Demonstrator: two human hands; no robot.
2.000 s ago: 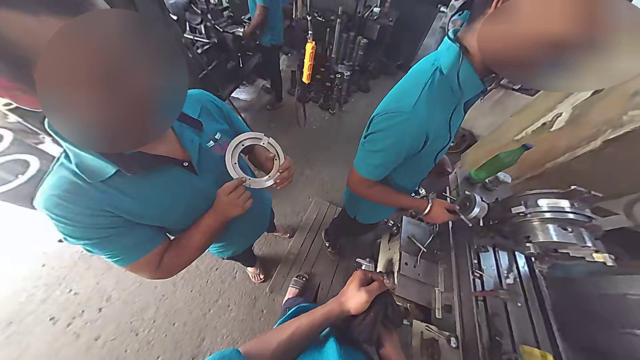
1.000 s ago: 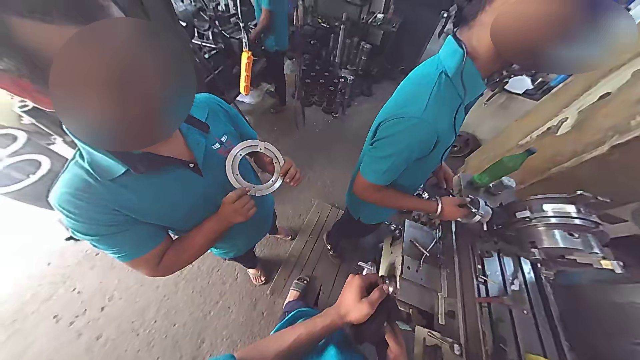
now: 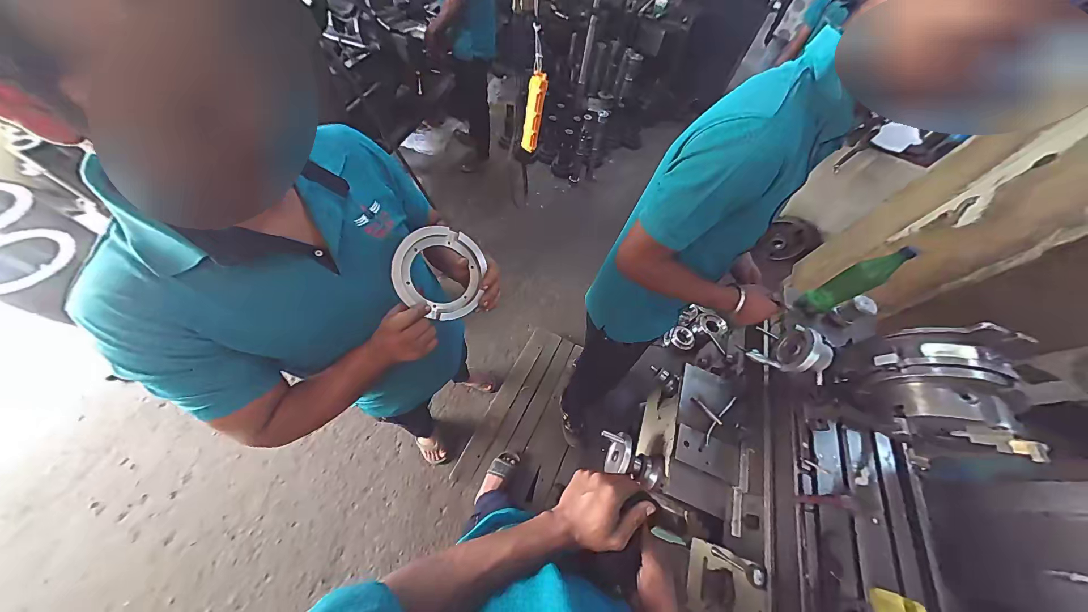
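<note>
My left hand point(image 3: 602, 510), at the lower middle, has its fingers curled beside a small metal handwheel point(image 3: 620, 453) of the machine; a dark shape lies under the fingers, and whether they grip it is unclear. Of my right arm, the forearm shows at the bottom edge close to the left hand; the right hand is mostly hidden. Right of my hands are a flat metal plate point(image 3: 701, 442) with a T-shaped handle point(image 3: 710, 416) on it and a wrench-like tool point(image 3: 738, 563). A large round metal chuck point(image 3: 956, 387) sits farther right.
At left, a co-worker holds a flat metal ring point(image 3: 404, 276) in both hands. Another co-worker's hand point(image 3: 756, 306) is near a shiny metal cylinder point(image 3: 803, 348) and a green bottle point(image 3: 858, 279). A slatted wooden platform point(image 3: 518, 408) lies on the floor. A yellow pendant control point(image 3: 534, 112) hangs behind.
The right co-worker's hand, at the shiny cylinder a second ago, is now a little away from it, toward the bottle. My left hand stays in about the same place beside the machine.
</note>
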